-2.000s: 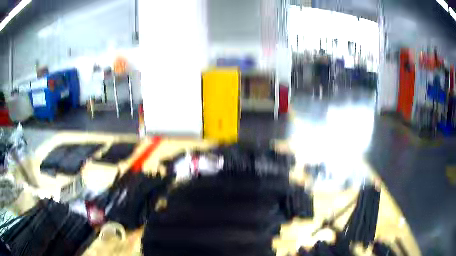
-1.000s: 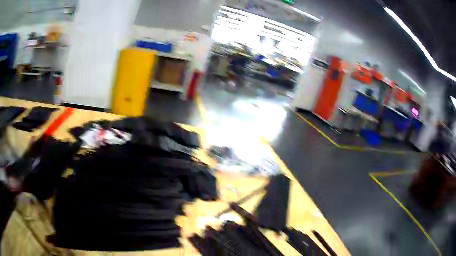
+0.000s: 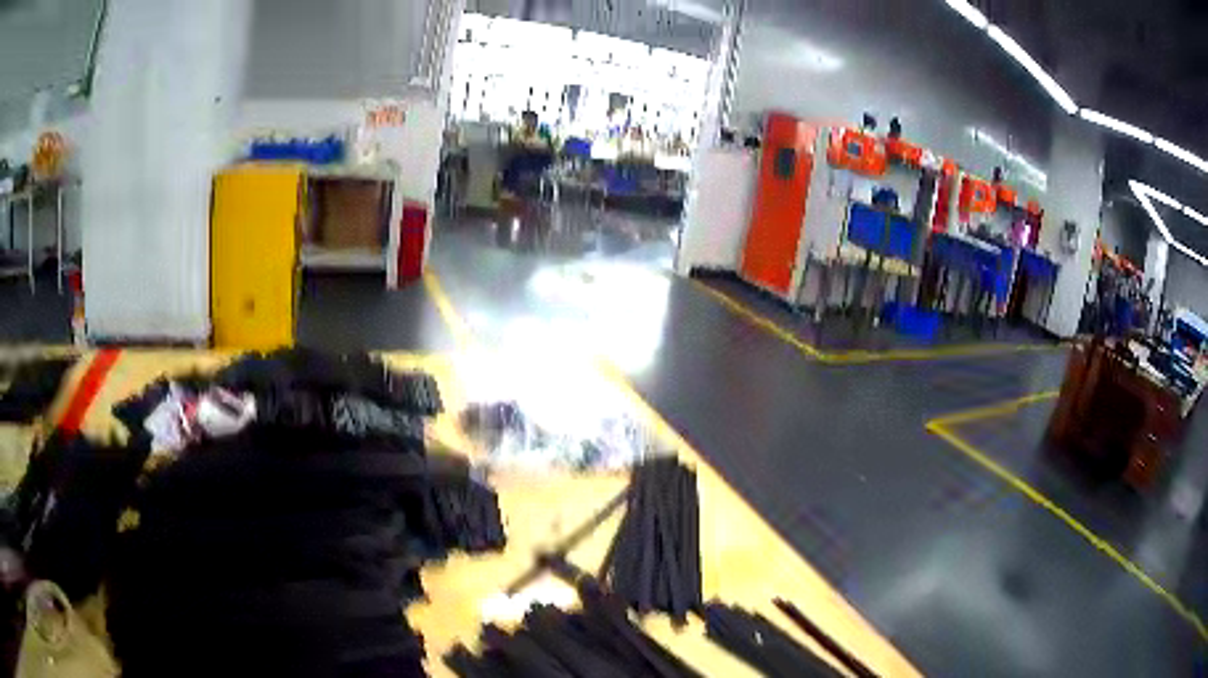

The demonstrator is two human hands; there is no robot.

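No hand of mine shows in the picture. A wide stack of black straps [image 3: 265, 556] lies in rows on the pale yellow table [image 3: 742, 583], nearest me at the left. A loose pile of black strips [image 3: 570, 646] lies at the bottom centre, cut off by the lower edge. A small group of black straps [image 3: 656, 536] stands out to its right, with thin strips crossing beside it. A crumpled white-and-red cloth or bag [image 3: 199, 416] lies on the far part of the stack.
Shiny clear plastic [image 3: 563, 435] lies at the table's far right edge. A red tape strip [image 3: 88, 391] crosses the far left tabletop. A cream ring-like item [image 3: 50, 623] is at the lower left. Beyond are a yellow cabinet [image 3: 257, 258], an orange cabinet [image 3: 779, 205] and a brown desk [image 3: 1113, 413].
The view has turned to the right, so the table and stacks have shifted left in the picture and more of the workshop floor shows. The far-left table items have left the view.
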